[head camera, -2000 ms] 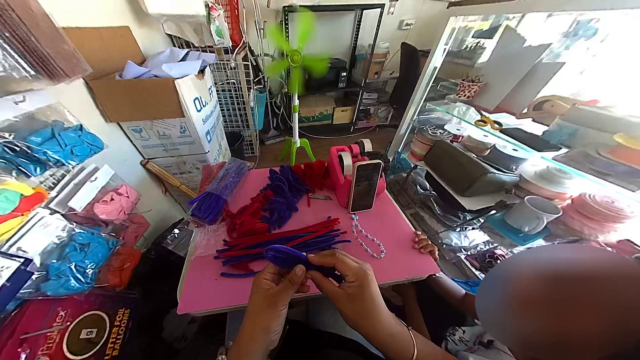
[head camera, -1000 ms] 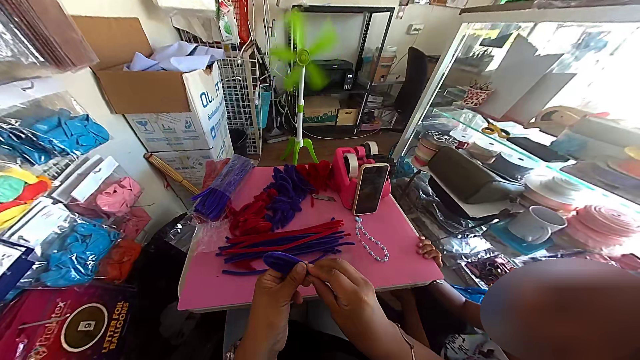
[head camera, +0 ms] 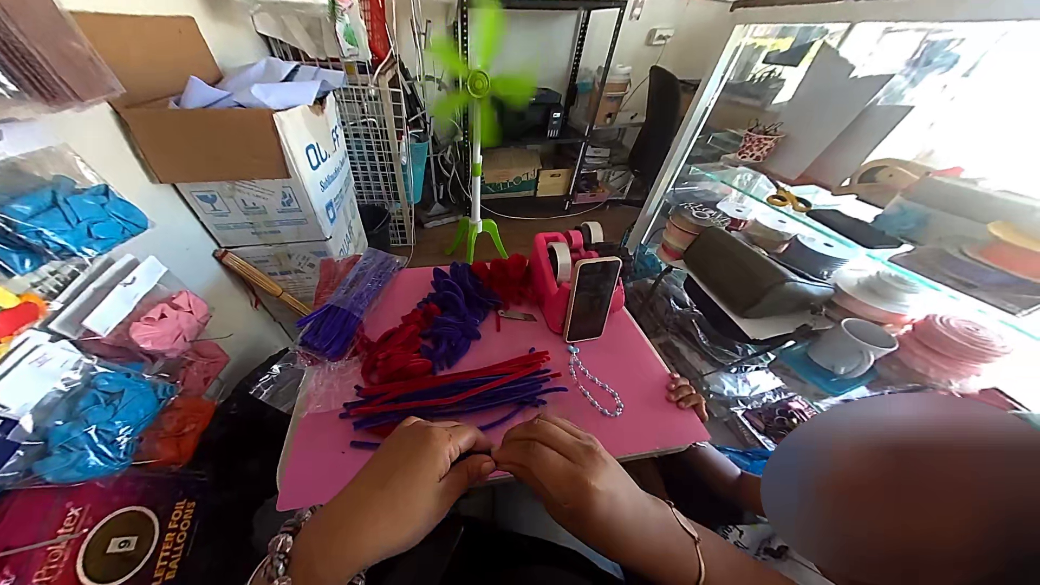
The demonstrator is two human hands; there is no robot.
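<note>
Close together at the near edge of a pink table (head camera: 325,467), my left hand (head camera: 418,479) and my right hand (head camera: 561,471) pinch a dark purple fuzzy stem between their fingertips; most of it is hidden by the fingers. Just beyond them lies a loose bundle of red and purple pipe cleaners (head camera: 455,390). Behind the bundle are piles of red loops (head camera: 398,349) and purple loops (head camera: 455,313) of the same fuzzy material. A plastic bag of purple pipe cleaners (head camera: 341,313) rests at the table's back left.
A pink tape dispenser (head camera: 552,276) stands at the back right, a smartphone (head camera: 593,299) with a beaded strap (head camera: 597,390) leaning on it. Another person's hand (head camera: 686,396) touches the right edge. Beyond are a green fan (head camera: 478,84), cardboard box (head camera: 211,142) and glass display shelf (head camera: 861,236).
The purple loop that stood out from my left hand in the earlier frames is now mostly hidden among my fingers. Both hands remain together at the near table edge.
</note>
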